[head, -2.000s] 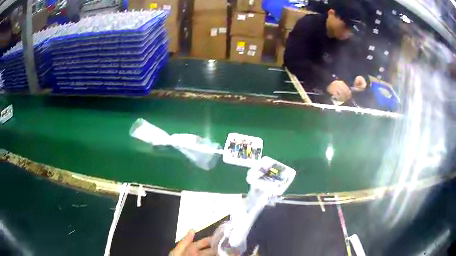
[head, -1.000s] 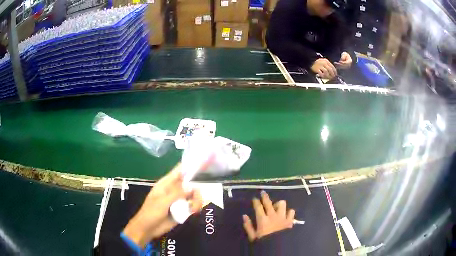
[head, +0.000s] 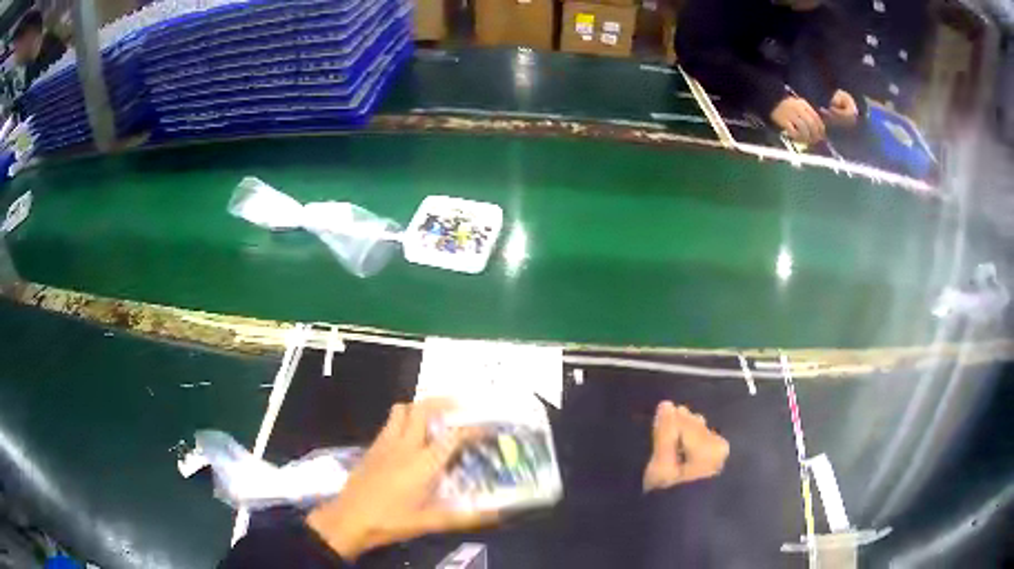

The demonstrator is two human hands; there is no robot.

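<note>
My left hand [head: 391,478] grips a white open power strip housing [head: 534,489] by its left side, over the black work mat [head: 600,522]. The housing is blurred; a yellow part and dark parts show inside. A cord in a clear plastic bag [head: 278,476] trails left from under my left hand. My right hand [head: 684,447] is over the mat to the right, fingers curled together; whether it holds something small cannot be told.
The green conveyor belt [head: 623,256] carries another housing [head: 454,235] with a bagged cord [head: 334,228]. Stacked blue trays [head: 267,72] stand beyond, left. A person's hands [head: 803,120] work across the belt near a blue bin [head: 898,139]. Cartons [head: 515,22] stand behind.
My left hand has brought the nearer housing and its bagged cord off the belt onto the mat. My right hand has changed from spread fingers to curled ones. The other housing stays on the belt.
</note>
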